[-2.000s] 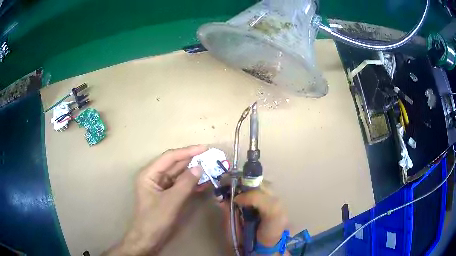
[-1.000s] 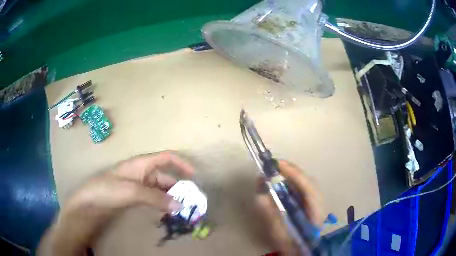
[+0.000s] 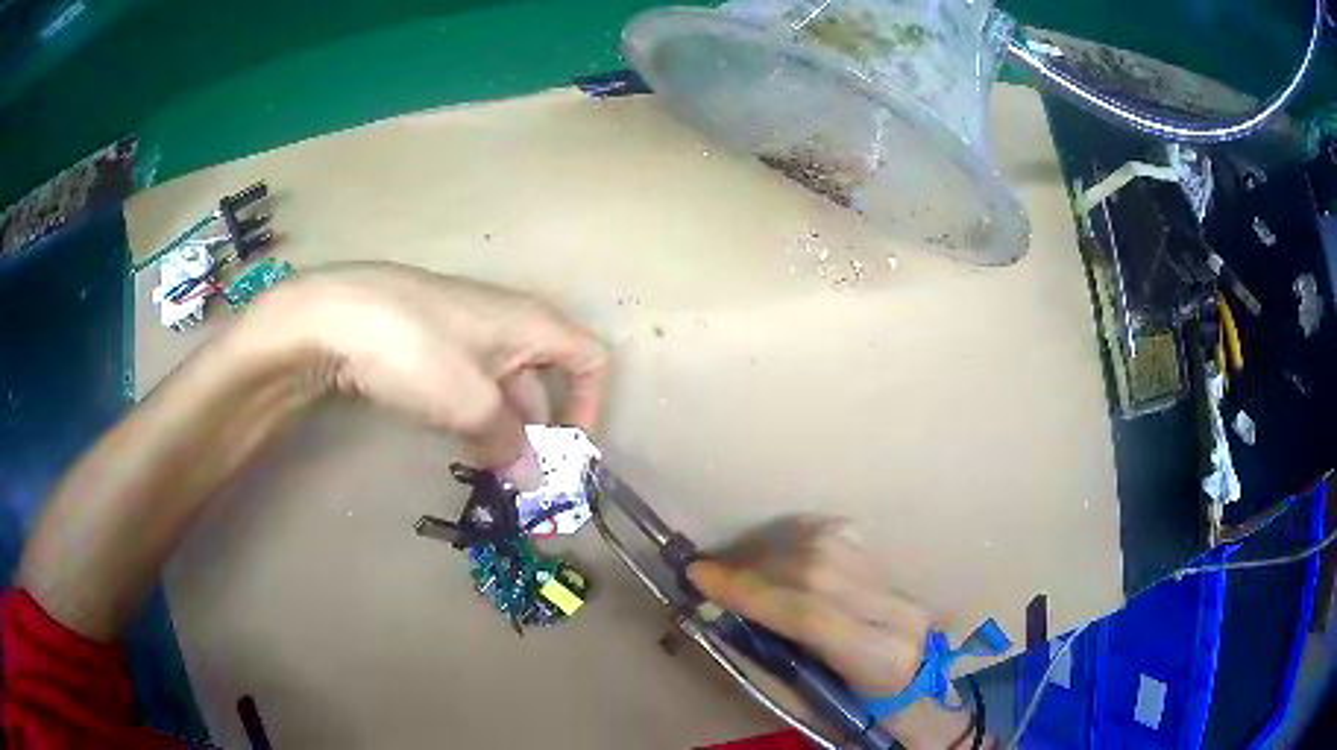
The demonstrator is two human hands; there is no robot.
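My left hand [image 3: 455, 359] holds a white plastic plate [image 3: 560, 481] by its upper left part, near the middle of the view. My right hand [image 3: 821, 593] holds a soldering iron [image 3: 748, 640] with its feed tube [image 3: 631, 561] alongside. The iron's tip reaches the right edge of the plate; whether it touches cannot be told. A black plug pin assembly [image 3: 477, 509] lies left of the plate, prongs pointing left. A green circuit board [image 3: 506, 580] with a yellow-wrapped transformer [image 3: 562, 591] is just below. Thin dark and red wires show at the plate's lower edge.
A similar unit lies at the far left: white part [image 3: 185, 283], black pins [image 3: 247, 220] and green board [image 3: 258, 281], partly behind my left wrist. A cloudy extractor hood [image 3: 851, 125] stands above, with solder scraps beneath. An iron stand [image 3: 1151, 366] and blue crates [image 3: 1158, 645] are at right.
My left hand has swung up and now comes over the plate from above. The iron's tip has moved down and left to the plate. The pins and board now show clearly beside the plate.
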